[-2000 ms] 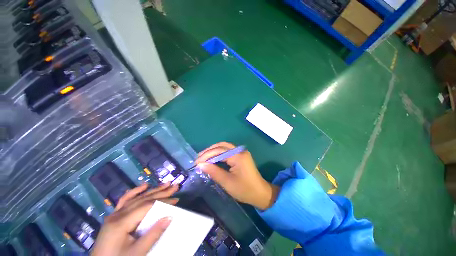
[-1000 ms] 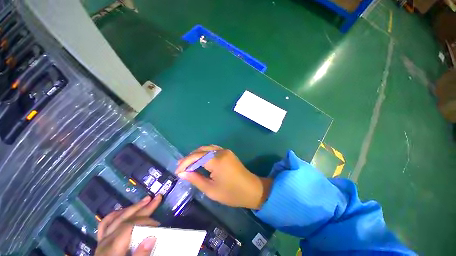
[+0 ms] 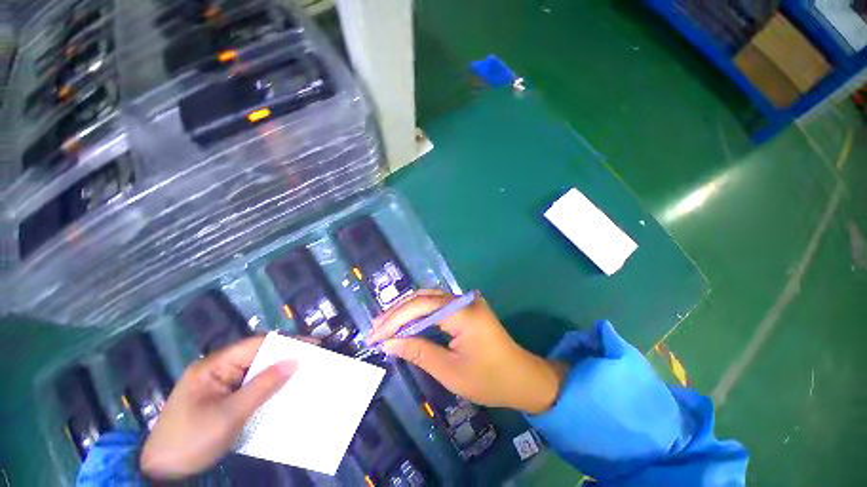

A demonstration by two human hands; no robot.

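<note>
My left hand [image 3: 204, 409] holds a white square label sheet [image 3: 309, 404] with rows of tiny marks, over the lower pockets of a clear blister tray [image 3: 409, 214]. My right hand [image 3: 471, 352] holds a slim purple pen-like tool [image 3: 442, 313], perhaps tweezers, its tip by the lower end of the second black device from the right in the upper row [image 3: 309, 297]. The top right device [image 3: 374, 259] lies just left of and above my right fingers. Any sticker at the tip is too small to tell.
Stacked blister trays [image 3: 228, 171] with devices stand behind at left, beside a white post [image 3: 380, 76]. A narrow white card or box [image 3: 590, 231] lies on the green bench [image 3: 494, 209]. A blue bin [image 3: 494, 70] sits at the bench's far edge; a blue rack [image 3: 722, 76] stands beyond.
The view has shifted, so the bench and trays appear further right. My left hand has lifted off the device edge, and the sheet is turned more fully to view. The tool tip is now at the second device.
</note>
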